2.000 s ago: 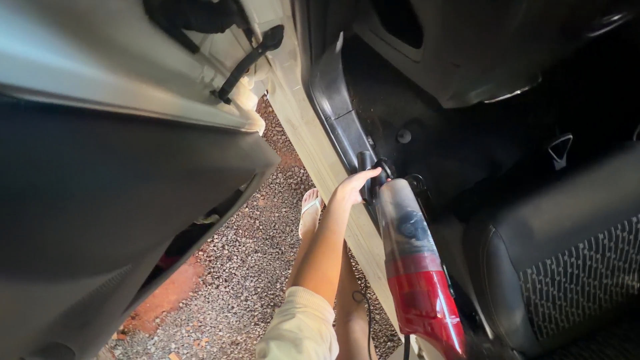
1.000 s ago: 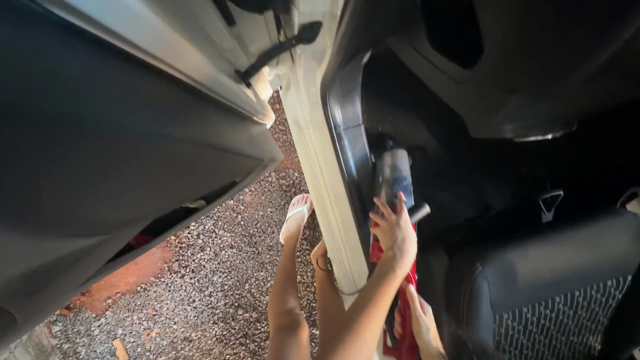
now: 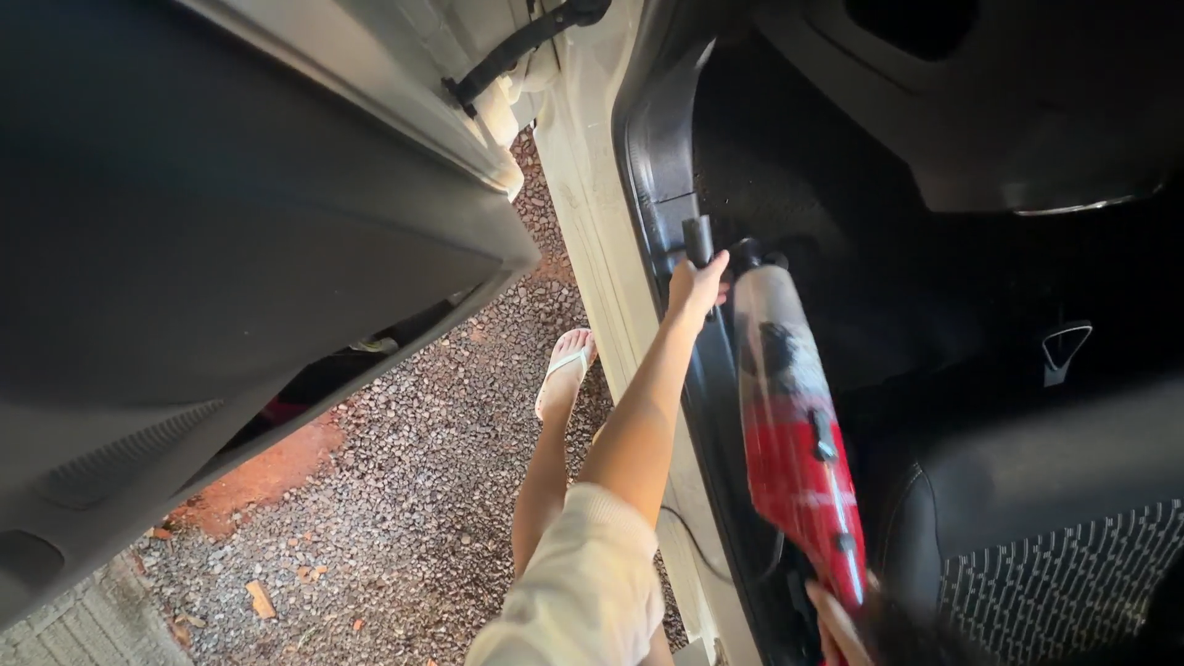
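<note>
A red handheld vacuum cleaner [image 3: 800,425] with a clear dust cup lies lengthwise over the car's footwell, its nozzle end pointing toward the front. My right hand [image 3: 837,624] is at its rear end, near the bottom of the view, partly cut off and blurred. My left hand [image 3: 696,291] grips a short black tube attachment [image 3: 697,240] above the door sill trim, just left of the vacuum's nozzle. Dark bits show inside the cup. A thin black cord [image 3: 698,546] hangs across the sill behind the vacuum.
An open car door [image 3: 231,240] fills the left side, with its check strap [image 3: 518,51] at the top. The cream door sill [image 3: 615,259] runs down the middle. A patterned seat [image 3: 1054,564] is at lower right. My sandaled foot [image 3: 564,370] stands on gravel [image 3: 398,481].
One second ago a hand was over the vacuum's clear cup; now my left hand is forward and left of it, holding the black tube. The vacuum's cup and body are uncovered.
</note>
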